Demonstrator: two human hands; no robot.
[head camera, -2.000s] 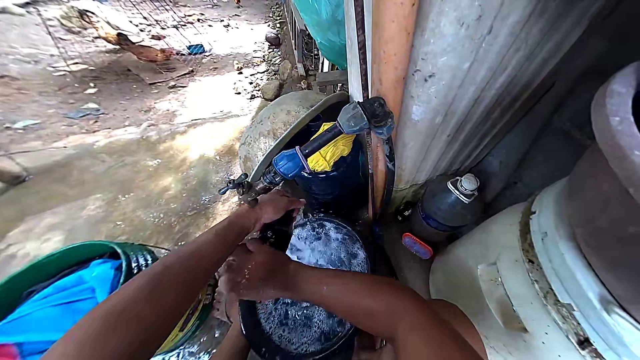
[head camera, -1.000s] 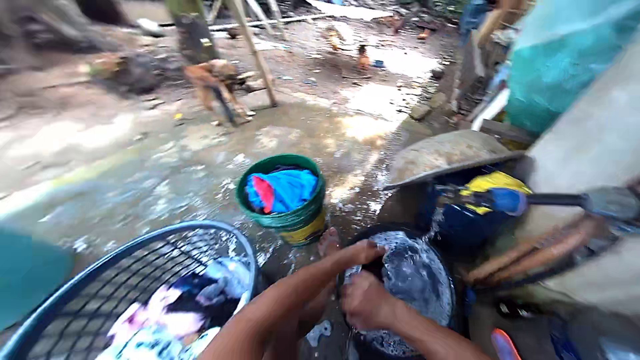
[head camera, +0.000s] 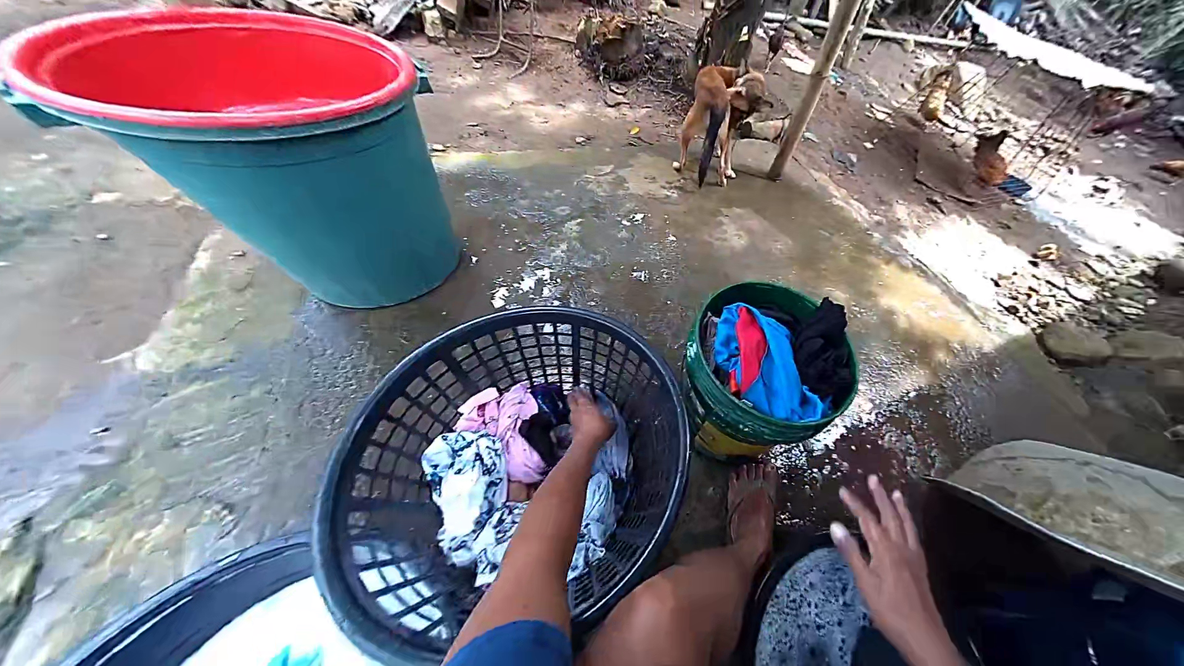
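Observation:
My left hand (head camera: 588, 418) reaches into a dark plastic laundry basket (head camera: 668, 481) and touches the wet clothes there; its fingers are partly hidden, so a grip cannot be made out. Pink cloth (head camera: 504, 425) and white patterned cloth (head camera: 465, 486) lie beside it. My right hand (head camera: 886, 555), fingers spread and empty, hovers over the rim of a dark tub of sudsy water (head camera: 812, 610). Between and beyond the hands stands a green bucket (head camera: 772, 430) holding blue and red cloth (head camera: 768, 365) and black cloth (head camera: 826, 354).
A tall teal bin with a red rim (head camera: 305, 194) stands back left on wet concrete. At the lower left is a dark basin (head camera: 185, 601) with white contents. A large metal basin (head camera: 1073, 499) leans at right. A dog (head camera: 717, 116) stands near a wooden post (head camera: 814, 88).
Both hands were together in the sudsy tub; the left is now in the laundry basket, and the right is raised above the tub. The view has swung left.

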